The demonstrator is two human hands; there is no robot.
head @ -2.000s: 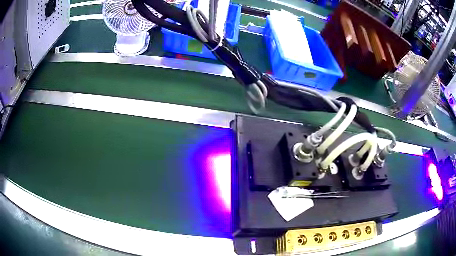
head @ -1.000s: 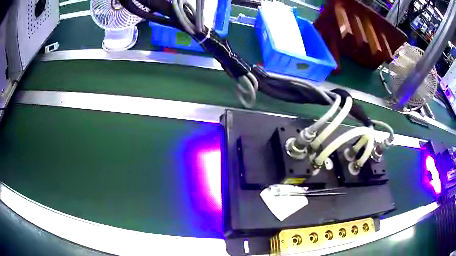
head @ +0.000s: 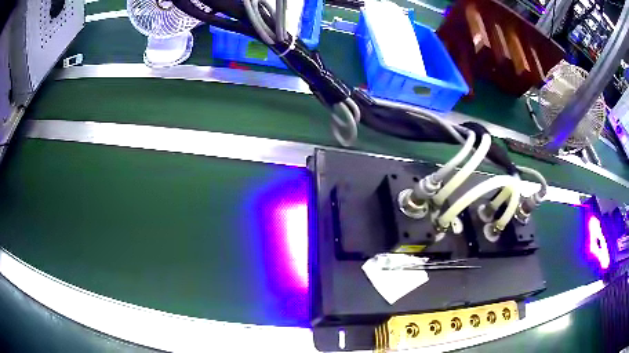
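Note:
Neither of my hands is in the picture. The wide flat black UV lamp unit (head: 441, 293) sits across the green conveyor belt (head: 152, 227), with violet glow at its left side. A gold bar (head: 448, 331) with a row of several round holes is against the lamp unit's front edge. A white paper (head: 394, 284) lies on top of the unit, with thin silver tweezers (head: 448, 265) over it.
Grey-white hoses and black bundled cables (head: 407, 118) run from the lamp unit to the upper left. Behind stand blue bins (head: 414, 88), a brown slotted rack (head: 500, 48) and fans (head: 167, 49). A white cabinet (head: 58, 41) is at left, a second violet-lit unit (head: 610, 238) at right.
The whole view has shifted slightly, so the lamp unit and bins stand a little further left and higher than two seconds ago. A dark strip now shows on the far belt behind the cables, at right.

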